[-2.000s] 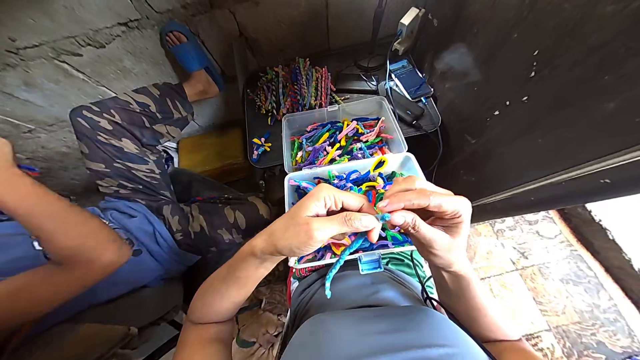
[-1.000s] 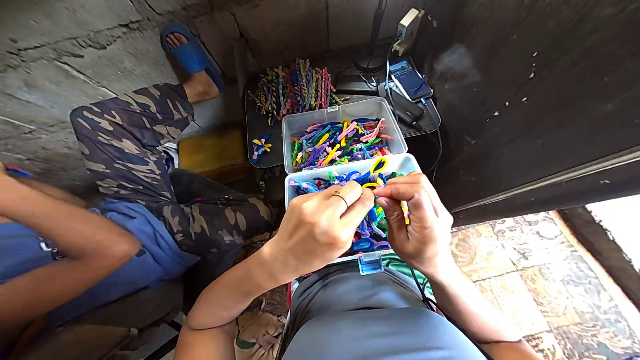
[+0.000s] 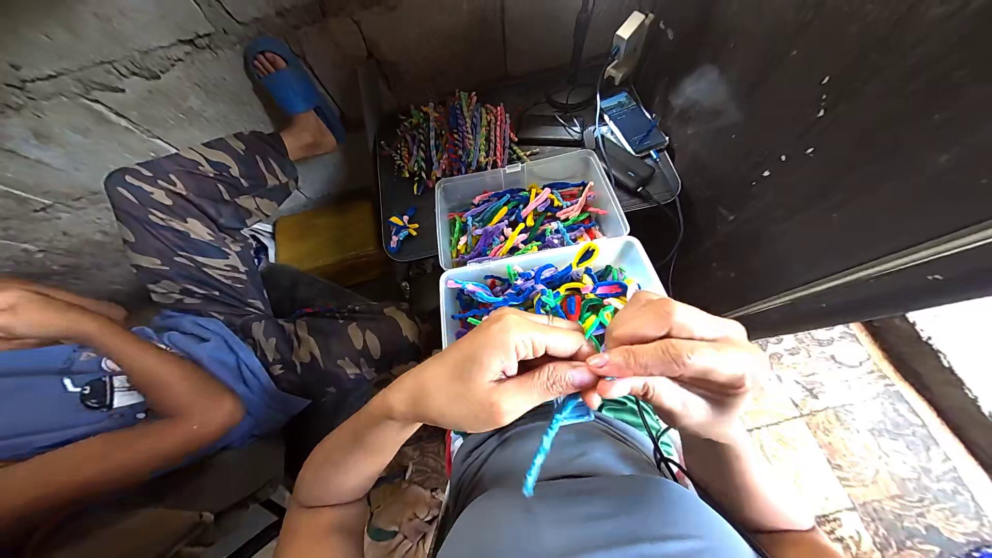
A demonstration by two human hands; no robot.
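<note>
My left hand (image 3: 504, 368) and my right hand (image 3: 682, 360) meet fingertip to fingertip above my lap. Between them they pinch a light blue twisted fuzzy cord (image 3: 546, 448), whose tail hangs down to the left; the pinched part is mostly hidden by the fingers. Just beyond my hands is a clear plastic box (image 3: 449, 310) holding looped fuzzy cords in blue, yellow, red and green. Its open lid (image 3: 612, 194) lies behind it, filled with short cord pieces of many colors.
Twisted cords (image 3: 461, 136) lie piled on a dark table (image 3: 422, 248), with a small cord bundle (image 3: 403, 229) nearby. A phone (image 3: 634, 122) with cables rests at the right. Another person in camouflage trousers (image 3: 201, 201) sits to the left. A dark panel (image 3: 821, 155) stands at the right.
One second ago my hands were closer in over the box and the light blue tail was not visible; now it hangs below my fingers. The other person's arm at the left has moved.
</note>
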